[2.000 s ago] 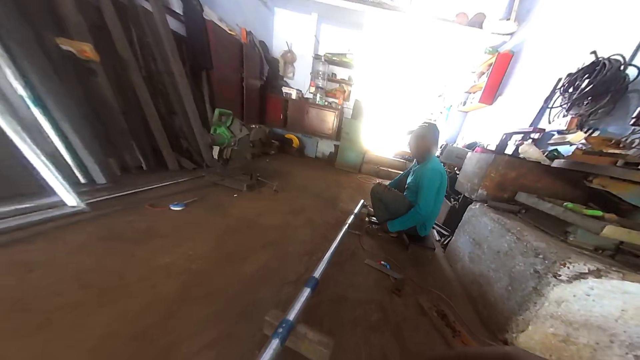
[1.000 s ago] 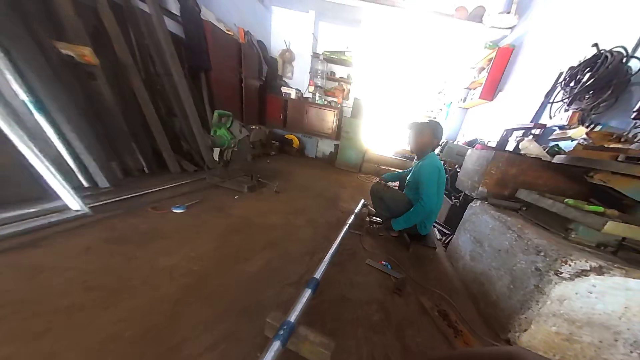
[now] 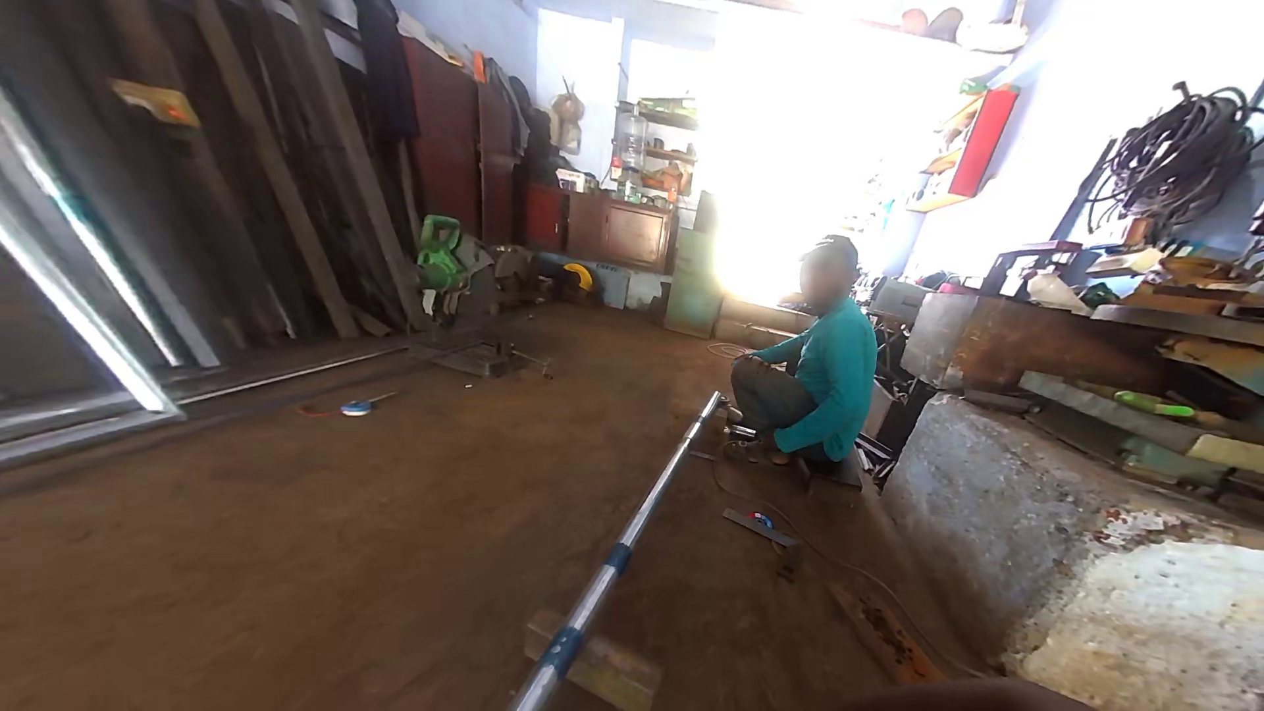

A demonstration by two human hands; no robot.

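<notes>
Neither of my hands can be made out in the head view; a dark blurred shape at the bottom right edge is too unclear to name. A long shiny metal pipe with blue bands runs from the bottom centre away across the brown floor. Near its close end it rests over a wooden block. By its far end sits a person in a teal shirt. Right of the pipe lie a flat metal strip with a small blue and red thing and a dark small piece.
A green cut-off saw stands at the left, near leaning metal lengths and a bright metal frame. A blue round thing lies on the floor. At right are a rough masonry block, a cluttered bench and coiled cable.
</notes>
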